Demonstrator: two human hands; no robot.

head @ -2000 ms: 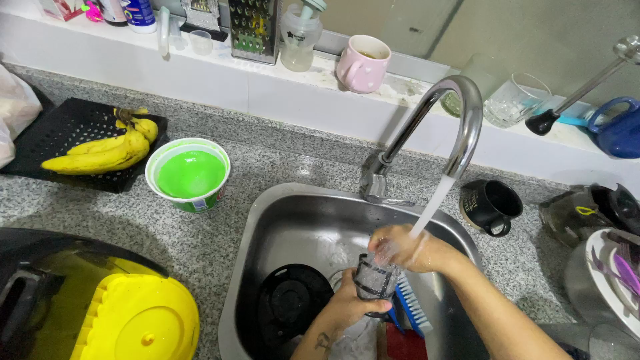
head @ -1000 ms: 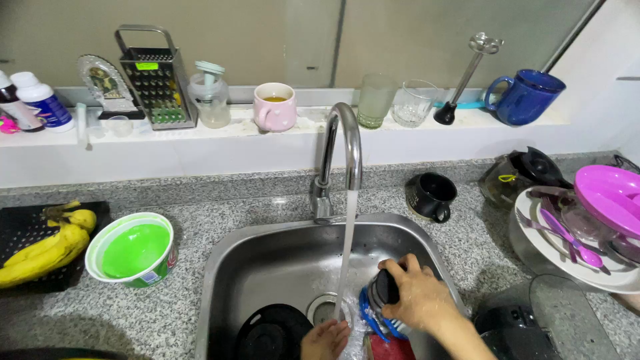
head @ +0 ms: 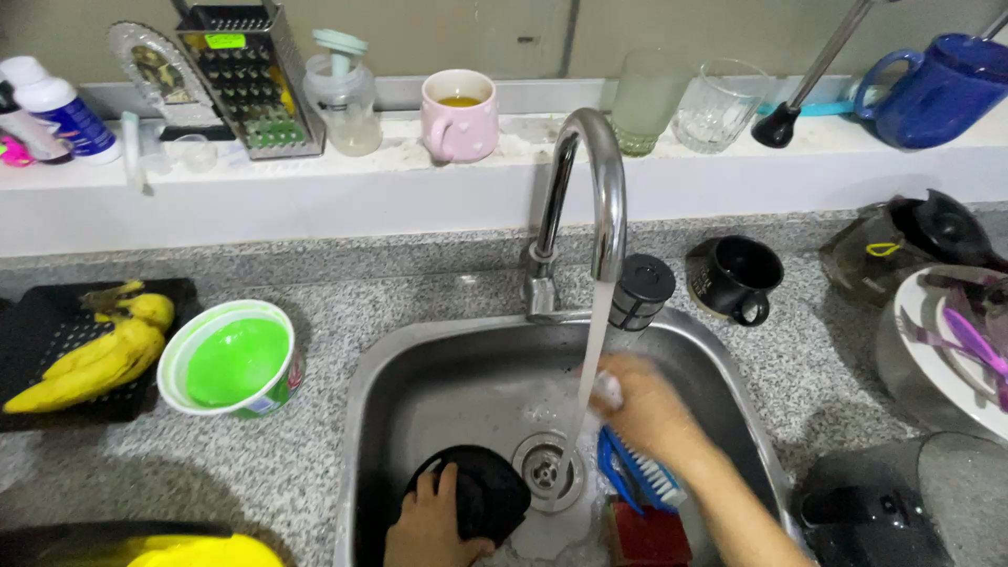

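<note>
Water runs from the chrome faucet point(head: 587, 181) into the stainless steel sink point(head: 441, 354). My left hand point(head: 435, 520) grips a round black plastic piece point(head: 488, 496) at the sink's lower left, thumb and fingers on its edge. Beside the stream, my right hand point(head: 642, 405) is blurred, with something whitish at its fingertips that I cannot make out. Below it lie a blue-handled brush point(head: 642, 472) with pale bristles and a red block-like thing point(head: 650, 535). A black mesh filter basket point(head: 642, 291) stands on the sink's back rim, right of the faucet. The drain point(head: 546, 470) shows between the hands.
A green-filled tub point(head: 236, 358) and bananas point(head: 110, 354) on a black tray lie left. To the right are a black mug point(head: 736, 276), a glass carafe point(head: 874, 244) and stacked dishes point(head: 906, 331). The ledge holds a grater point(head: 252, 87), pink mug point(head: 459, 118), glasses point(head: 646, 102) and blue mug point(head: 937, 94).
The mesh filter basket, earlier in my hands, now stands on the sink's back rim. My left hand has moved left onto the black piece. My right hand has let go of the basket.
</note>
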